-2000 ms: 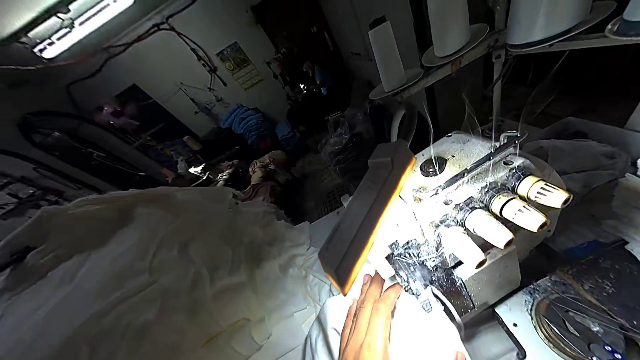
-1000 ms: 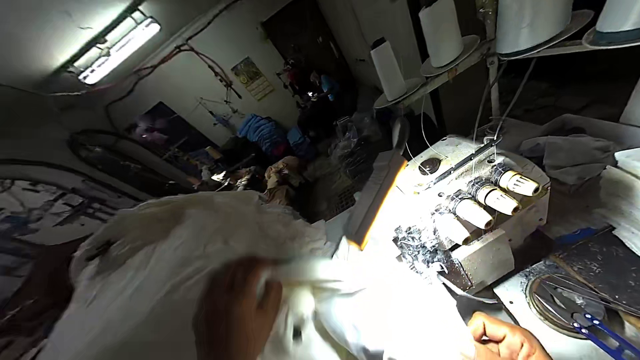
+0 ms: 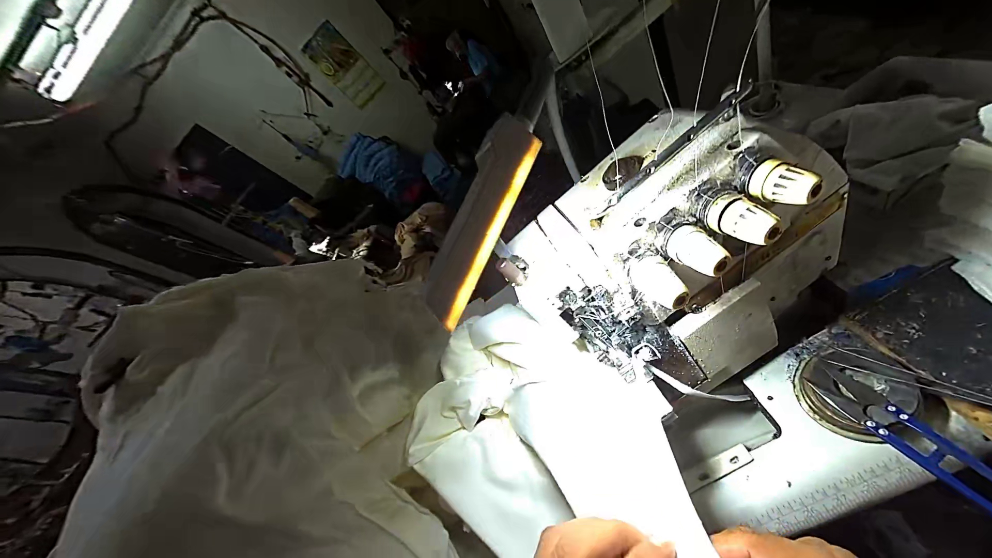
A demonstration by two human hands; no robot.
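White fabric [image 3: 604, 434] runs from the needle area of an overlock sewing machine [image 3: 666, 194] down to the bottom edge of the view. There my left hand [image 3: 601, 540] grips its end from the left, and my right hand [image 3: 775, 544] pinches it from the right. Both hands are partly cut off by the frame. Bunched white cloth [image 3: 488, 387] lies beside the stretched part, under a lamp [image 3: 488, 232] with a glowing orange edge. The presser foot area is mostly lost in glare and lint.
A large heap of white cloth [image 3: 263, 403] fills the left side. Blue-handled thread snips [image 3: 922, 442] lie on the machine table at right. Threads run down to several tension dials [image 3: 744, 217]. A person [image 3: 469, 66] is in the dark background.
My left hand, blurred over the cloth at lower left one second ago, is now at the bottom beside my right hand, on the fabric. The view has moved closer to the machine.
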